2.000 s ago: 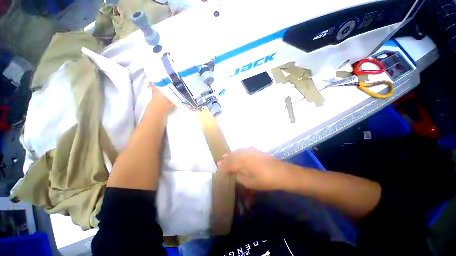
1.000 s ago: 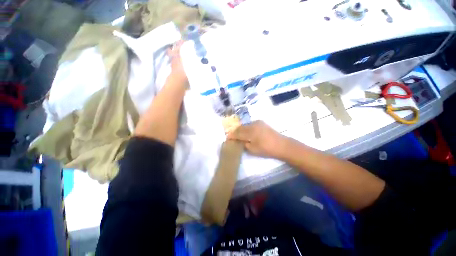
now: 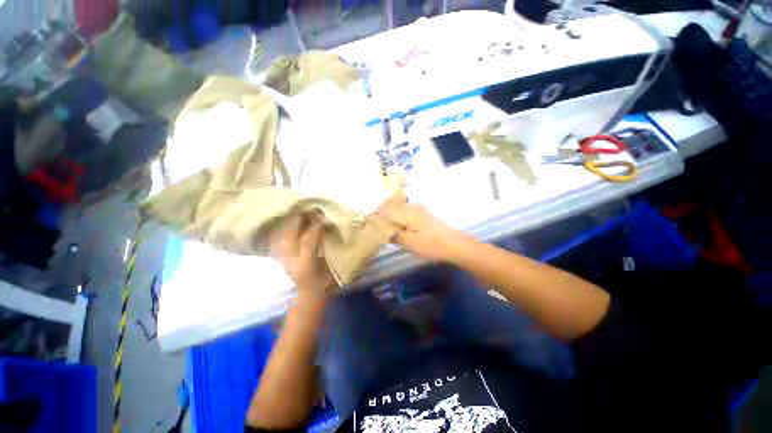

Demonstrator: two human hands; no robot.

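The khaki garment body (image 3: pixel 228 207) lies crumpled left of the needle area and reaches the table's front edge. Its white lining (image 3: pixel 334 156) is overexposed beside the sewing machine (image 3: pixel 576 72). My left hand (image 3: pixel 300 249) is blurred and holds the khaki cloth near the front edge. My right hand (image 3: pixel 410 224) pinches the khaki cloth just in front of the presser foot area (image 3: pixel 396 156). My fingertips are partly hidden in the folds. The needle itself cannot be made out.
Khaki offcuts (image 3: pixel 508 152) and a small loose strip (image 3: pixel 494 185) lie right of the dark square plate (image 3: pixel 452 148). Scissors (image 3: pixel 605 159) lie beside the parts tray (image 3: pixel 647 139). Blue bins (image 3: pixel 224 372) stand below the table. A yellow-black floor line (image 3: pixel 124 313) runs at left.
My left hand has moved from behind the needle area down to the front edge, gripping khaki cloth there. The garment's near part is now bunched between my hands. The view has shifted.
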